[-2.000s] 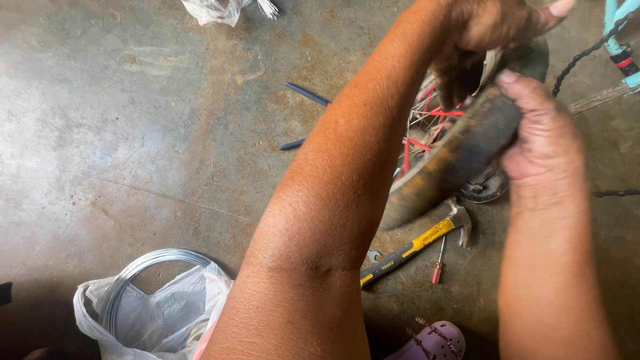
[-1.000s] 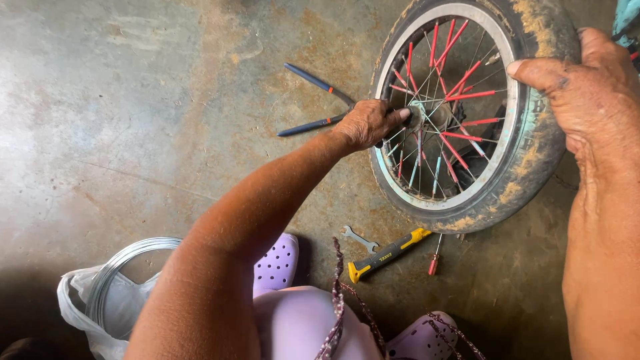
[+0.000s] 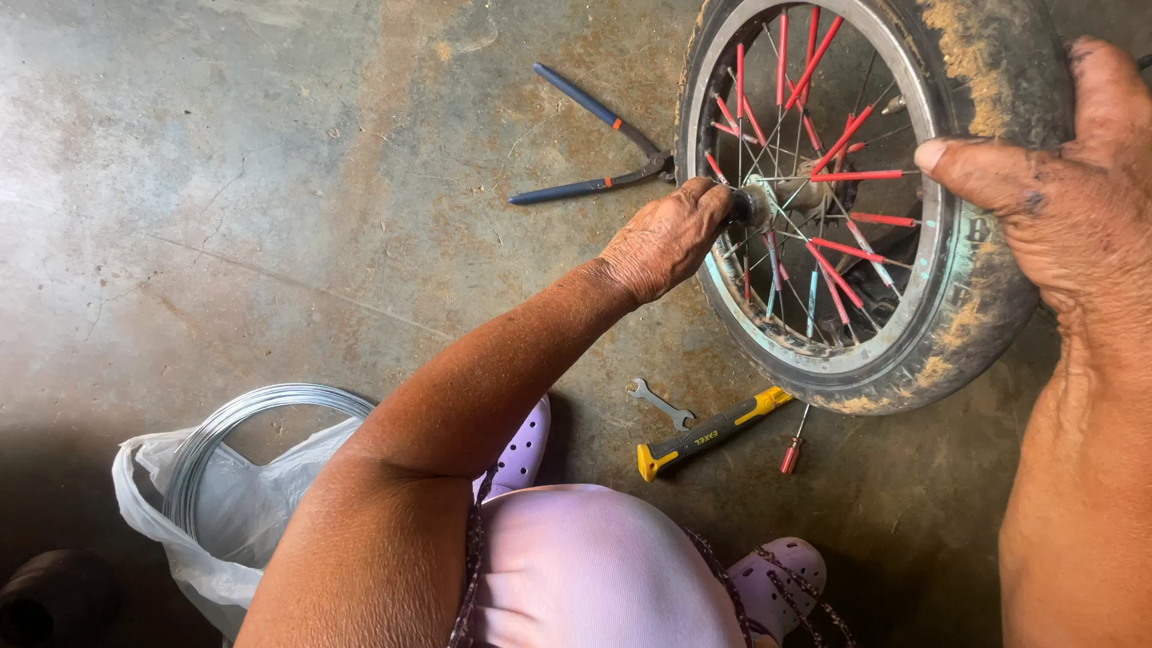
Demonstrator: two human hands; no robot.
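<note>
A small bicycle wheel (image 3: 936,360) with a muddy tire and red sleeves on its spokes is tilted up at the upper right. My left hand (image 3: 675,234) has its fingers closed on the axle end at the wheel's hub (image 3: 765,202). My right hand (image 3: 1062,171) grips the tire at the right, thumb over the tire toward the rim; its other fingers are mostly hidden behind. Long-handled pliers (image 3: 585,184) with blue grips lie spread on the floor, left of the wheel, their head close to the tire.
Below the wheel lie an open-end wrench (image 3: 661,404), a hammer (image 3: 711,434) with a black and yellow handle, its head hidden, and a red-handled screwdriver (image 3: 791,454). A wire coil (image 3: 193,450) sits in a white plastic bag (image 3: 216,576) at lower left. Purple clogs (image 3: 792,562) are on my feet.
Two seconds ago the wheel was tilted nearly edge-on and blurred, with both hands near its top; now its spoked side faces me. My left hand has moved to the hub.
</note>
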